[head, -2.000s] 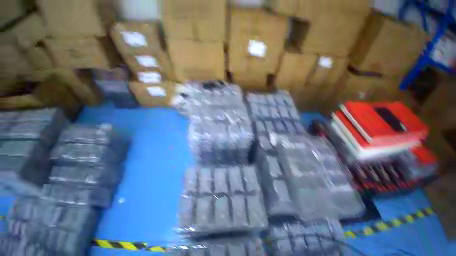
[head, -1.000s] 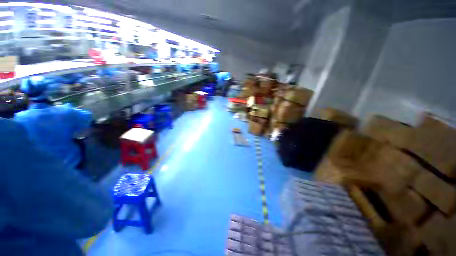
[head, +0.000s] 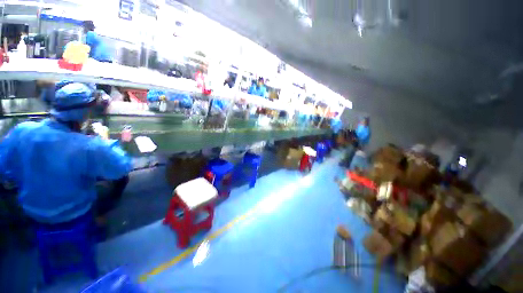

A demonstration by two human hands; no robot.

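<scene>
Neither of my hands is in view. Nearest in front of me, a blue plastic stool [head: 112, 282] is cut off by the bottom edge. A red plastic stool [head: 192, 213] with a whitish seat top stands on the blue floor beside the yellow line. The picture is blurred and tilted.
A person in a blue smock and cap [head: 63, 166] sits on a blue stool [head: 66, 252] at the left, facing the green conveyor line [head: 246, 137]. More stools stand along it. Brown cartons [head: 459, 234] are piled at the right. People stand far down the aisle.
The view has swung from the stacked trays and cartons to the aisle, then further left. The trays are out of view. The seated person now shows more fully and the blue stool sits lower.
</scene>
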